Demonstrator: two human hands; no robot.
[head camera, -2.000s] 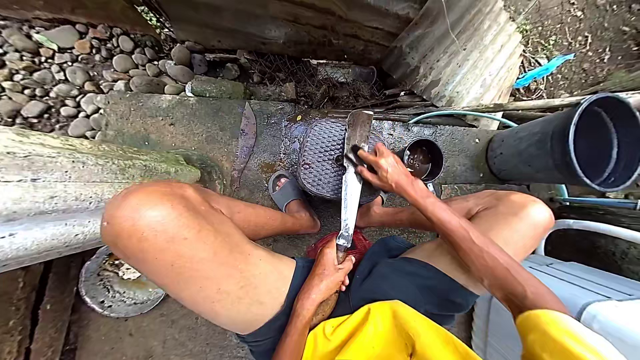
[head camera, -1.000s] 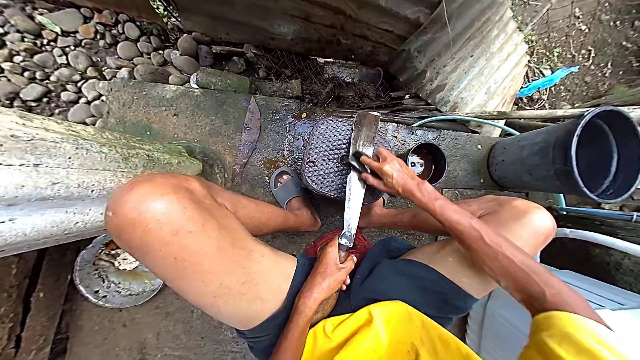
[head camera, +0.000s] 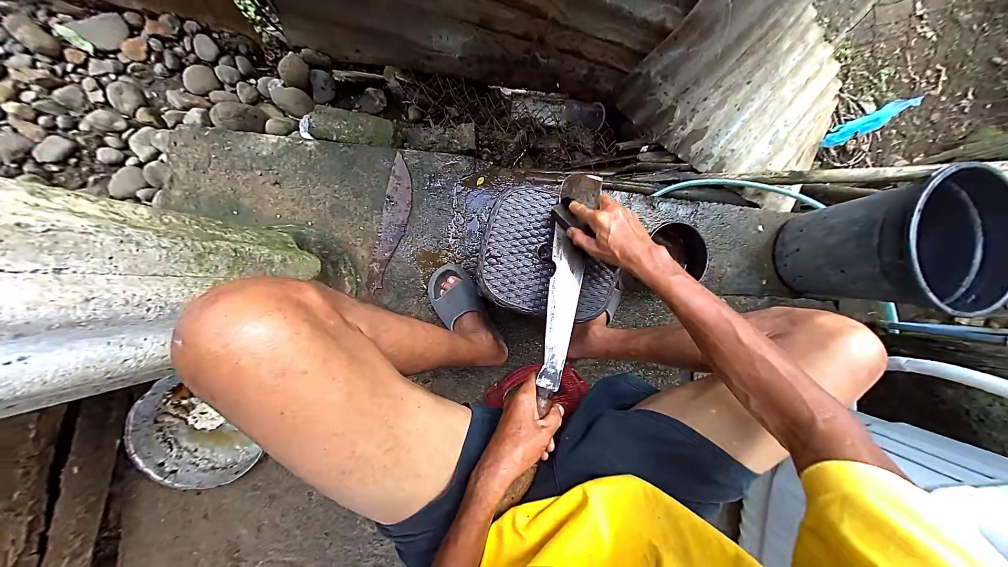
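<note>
A long-bladed machete (head camera: 563, 303) lies lengthwise over a black woven-pattern plastic stool or container (head camera: 516, 252) between my feet. Low in the view, my left hand (head camera: 524, 433) is closed around its handle. My right hand (head camera: 614, 232) grips a small dark block, perhaps a sharpening stone (head camera: 565, 216), against the blade near its broad far end. A dark pot or cup (head camera: 683, 248) with something in it stands just right of that hand. Something red (head camera: 573, 386) shows beside the machete's handle. Another rusty blade (head camera: 394, 213) rests on the concrete ledge to the left.
A large black bucket (head camera: 850, 240) lies tilted at right, near a light green hose (head camera: 732, 183). A concrete post (head camera: 118, 291) stands at left, above a dirty metal lid or dish (head camera: 197, 465). River stones (head camera: 126, 94) fill the upper left; corrugated sheet (head camera: 740, 87) leans at the back.
My right hand and the dark block shift slightly along the far part of the blade. My left hand keeps its hold on the handle.
</note>
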